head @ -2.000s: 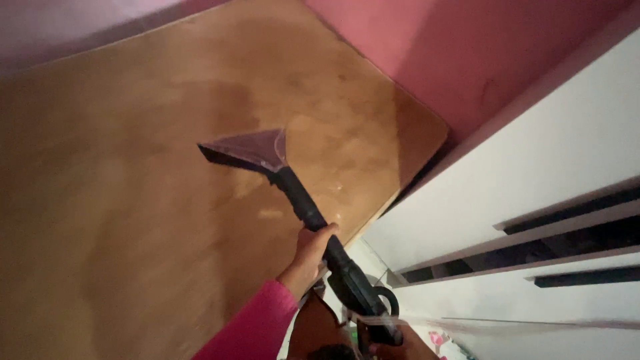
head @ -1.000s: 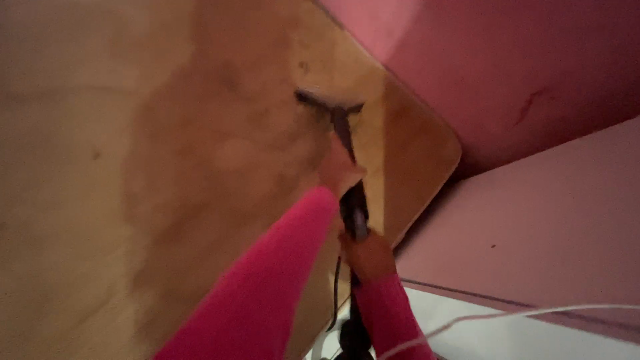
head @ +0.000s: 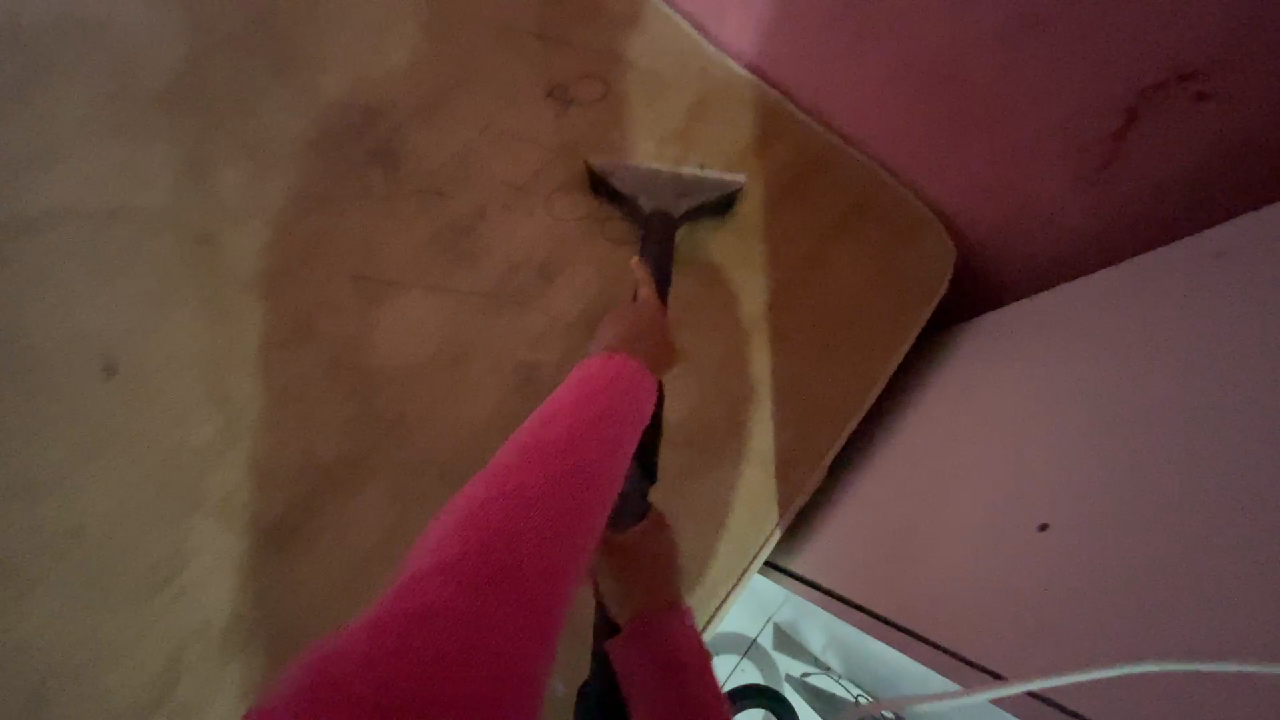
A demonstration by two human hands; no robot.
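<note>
A black upholstery-cleaner wand with a clear, wide nozzle (head: 665, 190) rests against the tan mattress (head: 430, 400). My left hand (head: 640, 325), in a pink sleeve, grips its tube just below the nozzle. Lower down, my right hand (head: 640, 565) is closed round the handle; the left forearm hides part of the tube between them. Damp-looking darker patches and thin hair-like lines show on the mattress surface near the nozzle.
A pink wall (head: 1050, 120) stands beyond the mattress's rounded corner. At right is a pale panel (head: 1090, 450) with a dark seam. A white cord (head: 1100, 668) crosses the lower right, above white floor tiles (head: 755, 610).
The wand's nozzle has turned from pointing left to facing up the mattress, nearer the corner. My left hand has moved up the tube. The view has shifted considerably.
</note>
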